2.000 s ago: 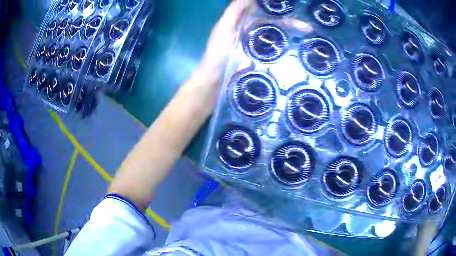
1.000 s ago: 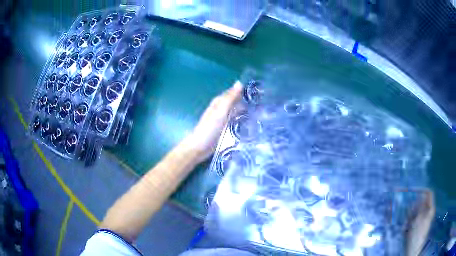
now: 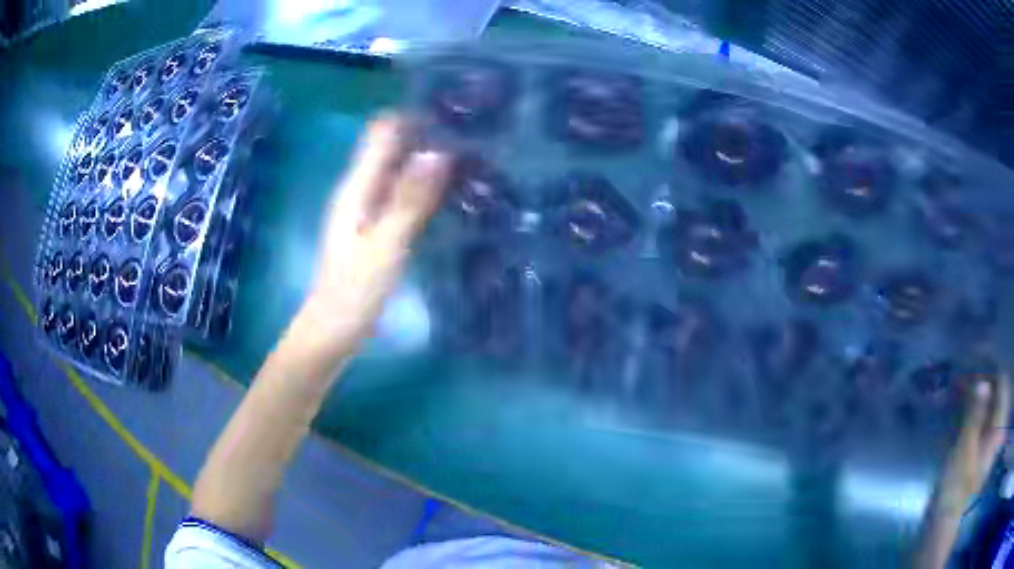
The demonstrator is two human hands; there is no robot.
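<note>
A clear tray [image 3: 650,239] with rows of round dark parts is above the green bench mat, blurred. Round dark cups [image 3: 728,150] with coppery centres show in its pockets. My left hand [image 3: 384,211] is at the tray's left edge, thumb and fingers gripping it. My right hand [image 3: 981,428] is at the tray's right edge near the picture's rim, small and blurred, with its fingers upright against the edge.
A stack of filled clear trays [image 3: 133,211] stands at the left of the green mat [image 3: 500,461]. A pale flat panel [image 3: 367,22] lies at the back. Grey floor with yellow lines [image 3: 111,428] shows at lower left.
The tray was raised close and tilted with its parts showing sharply, then turned in a pale blur. Now it is farther out over the mat, with both hands still at its sides.
</note>
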